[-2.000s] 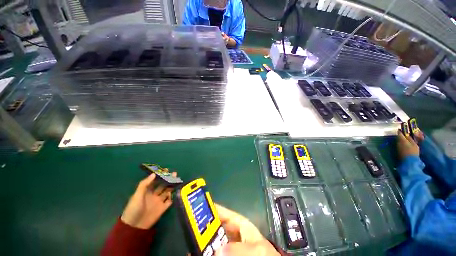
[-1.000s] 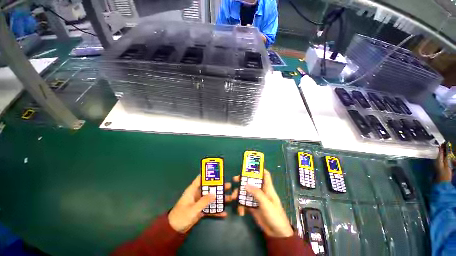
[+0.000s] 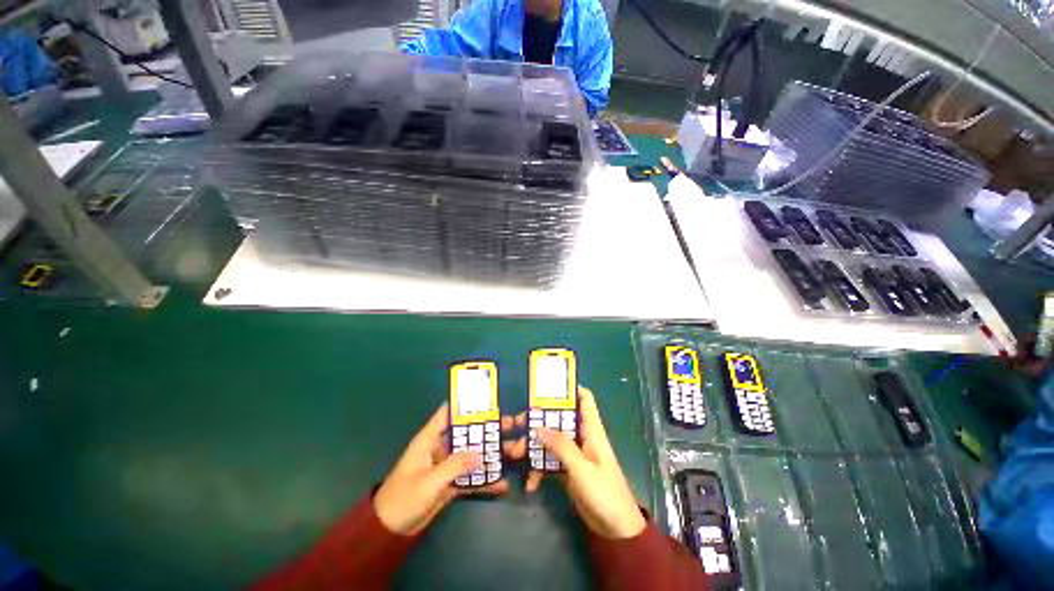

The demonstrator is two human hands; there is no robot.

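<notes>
My left hand (image 3: 418, 473) holds a yellow-fronted phone (image 3: 475, 424) upright, its thumb on the lower keypad. My right hand (image 3: 595, 471) holds a second yellow-fronted phone (image 3: 553, 406) beside it, its thumb on the upper keys. Both screens are lit plain white. The phones are side by side, a small gap apart, over the green mat. A clear blister tray (image 3: 798, 448) lies at the right. It holds two face-up yellow phones (image 3: 684, 387) in its back left pockets and black face-down phones (image 3: 706, 525) at its front left and back right.
Tall stacked blister trays (image 3: 405, 196) stand on a white board (image 3: 462, 298) ahead. Rows of black phones (image 3: 850, 254) lie on the board at right, before another tray stack (image 3: 873, 144). A person in blue (image 3: 584, 46) is across the bench; a blue sleeve (image 3: 1023, 496) is at right.
Both phones came side by side, face up, from an earlier tilted hold. Their screens changed from blue or coloured menus to plain white. The neighbour's hand at right is out of sight now.
</notes>
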